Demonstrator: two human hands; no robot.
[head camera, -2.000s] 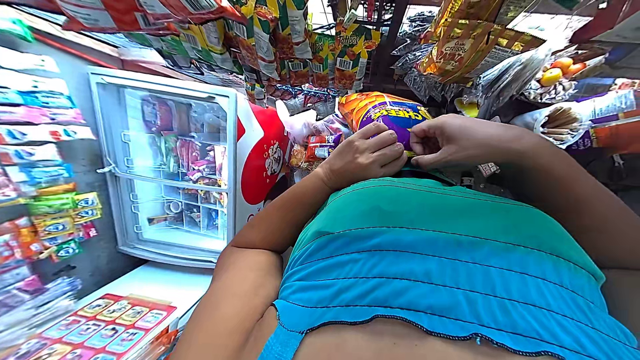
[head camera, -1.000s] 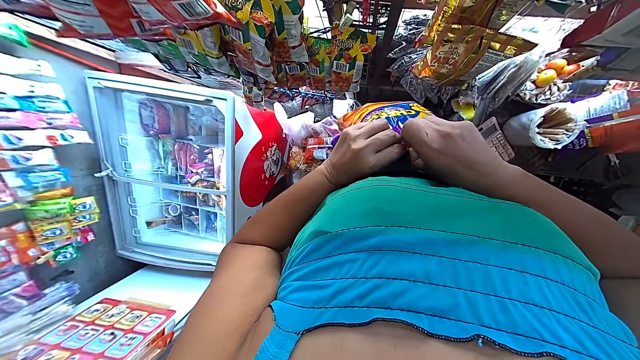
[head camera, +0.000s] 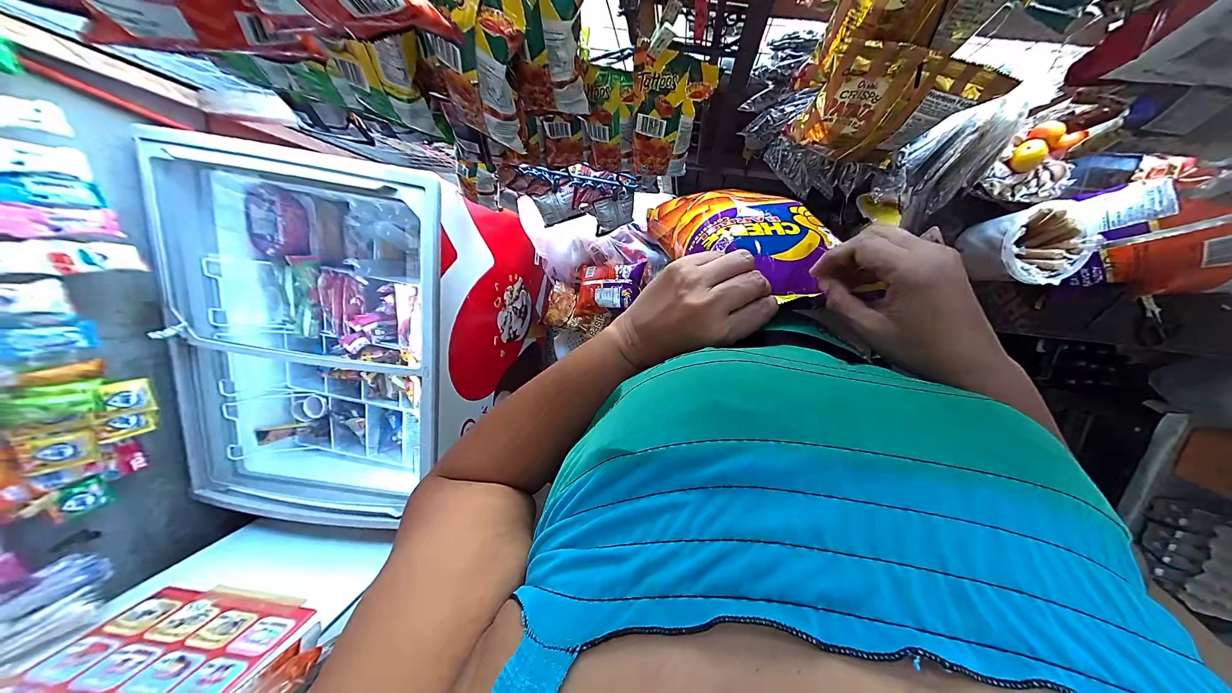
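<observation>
A purple, yellow and orange snack bag lies in front of my chest, at the top centre of the view. Over its near left edge rests my left hand, fingers curled and pressing on the bag. My right hand is at the bag's right corner, with thumb and forefinger bent close to the edge. Whether those fingertips pinch the bag cannot be told. Just left of the bag are smaller snack packs in clear plastic.
A glass-door freezer stands at the left, with sachets hanging beyond it. Green snack packs hang overhead. A plastic-wrapped bundle of sticks and small orange fruits are at the right.
My right hand has moved to the right, away from my left hand, and more of the snack bag shows between them. My left hand stays on the bag.
</observation>
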